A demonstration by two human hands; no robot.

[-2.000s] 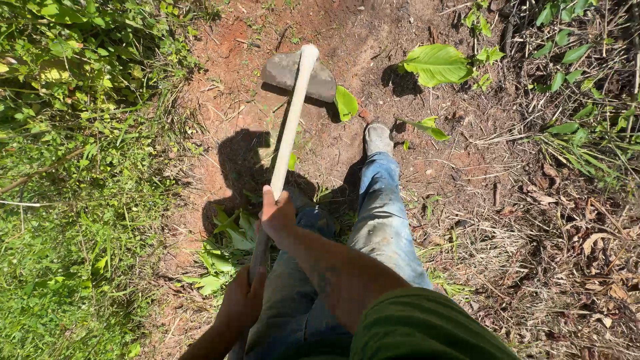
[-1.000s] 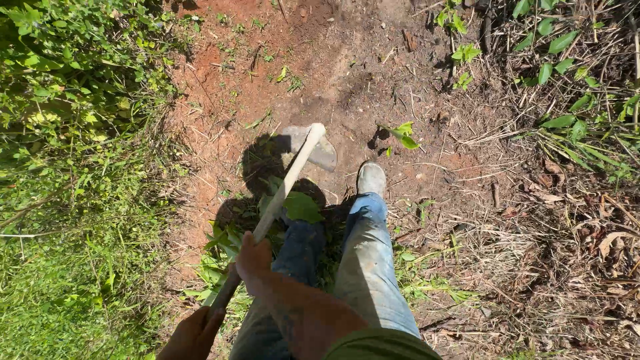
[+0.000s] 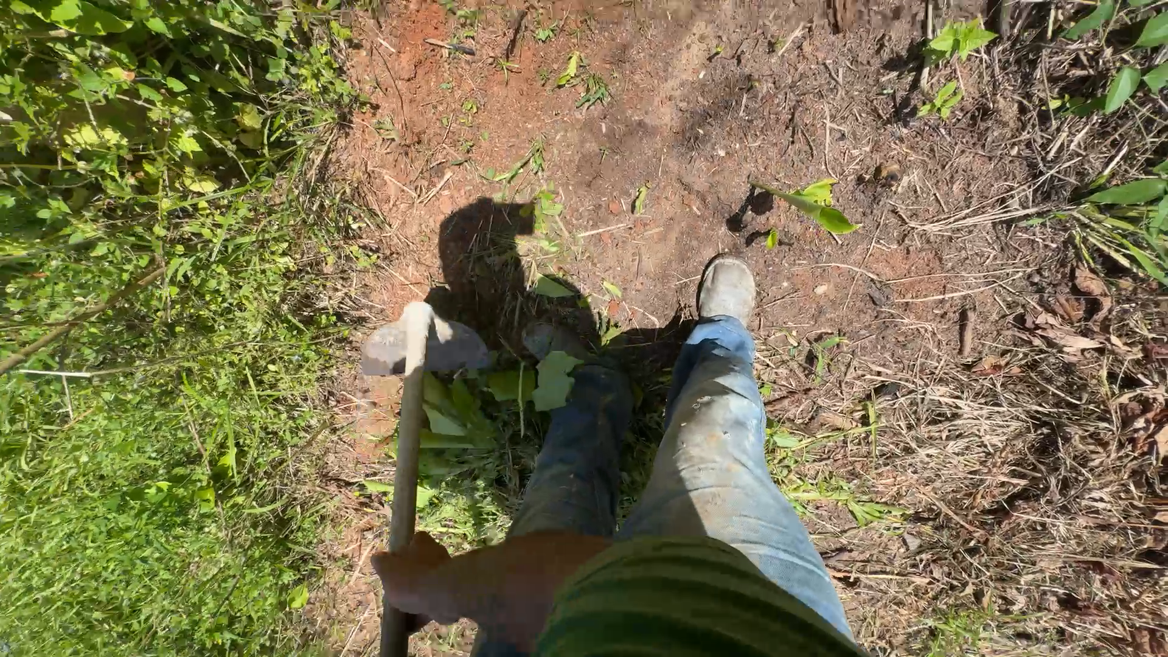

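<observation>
A hoe with a wide metal blade [image 3: 456,348] and a long wooden handle [image 3: 407,447] stands at the left side of my legs. The blade is beside the left foot, at the path's left edge, with its eye end pale. My right hand [image 3: 412,579] is closed around the handle in the lower left, its arm crossing in front of my body in a green sleeve. My left hand is out of the frame. Cut green leaves [image 3: 456,411] lie between the hoe and my left leg, partly in shadow.
Dense green weeds [image 3: 164,438] border the bare reddish soil [image 3: 639,137] on the left. Dry grass and brown leaves [image 3: 967,474] cover the ground at right. A leafy sprig [image 3: 815,208] lies beyond my right boot [image 3: 727,288]. Green plants grow at the upper right.
The hoe's blade has come back from in front of my feet to the left side, near my left foot. My left hand, earlier low on the handle, has left the view. My right hand still holds the handle.
</observation>
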